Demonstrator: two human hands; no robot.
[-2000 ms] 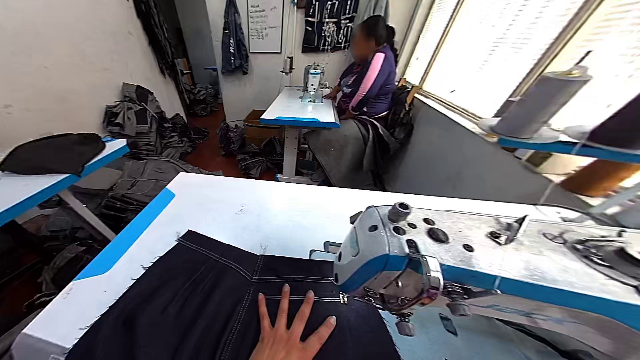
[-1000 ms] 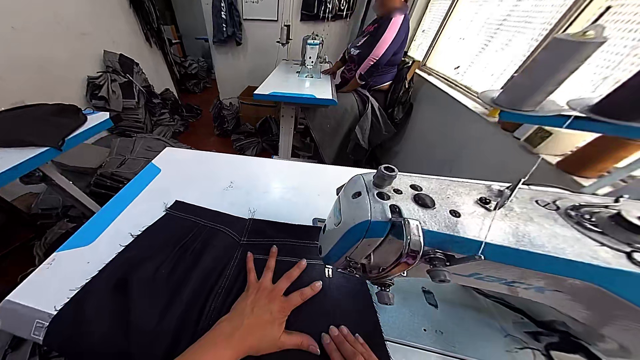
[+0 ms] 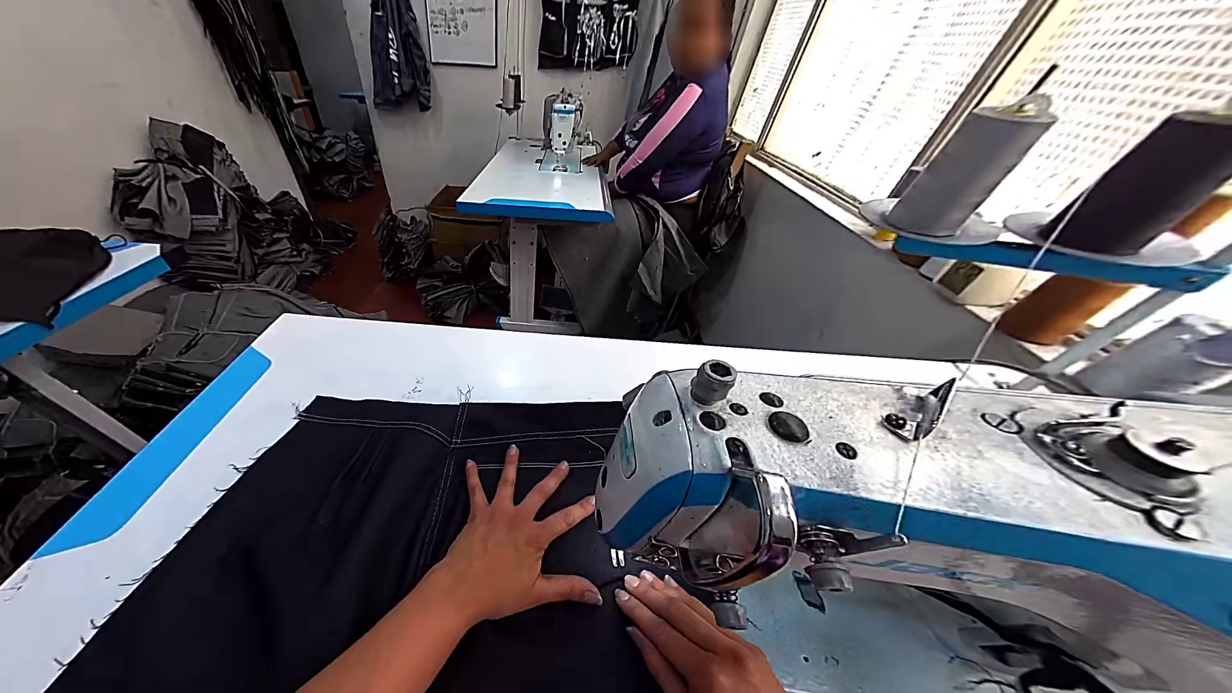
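Dark denim fabric (image 3: 375, 520) with pale double stitching lies over the white sewing table and reaches under the head of an industrial sewing machine (image 3: 664, 462). Flat on the fabric, left of the machine head, rests my left hand (image 3: 510, 553) with its fingers spread. My right hand (image 3: 698, 640) lies on the fabric just below the needle area, fingers close together and extended, fingertips near two short white marks. Neither hand is closed on the cloth. The machine head hides the needle and presser foot. A pale thread (image 3: 938, 414) runs down to the machine arm.
Thread cones (image 3: 972, 168) stand on a blue rack (image 3: 1059, 258) at the right. Ahead, a person (image 3: 679, 135) sits at another sewing table (image 3: 529, 183). Bundled grey fabric (image 3: 207, 212) is piled on the floor at left, beside a table corner (image 3: 115, 279) bearing dark cloth.
My right hand, out of view in the earliest frame, has come in from below and lies farther onto the fabric. My left hand stays spread on the cloth. The seated person's hand remains on the far table.
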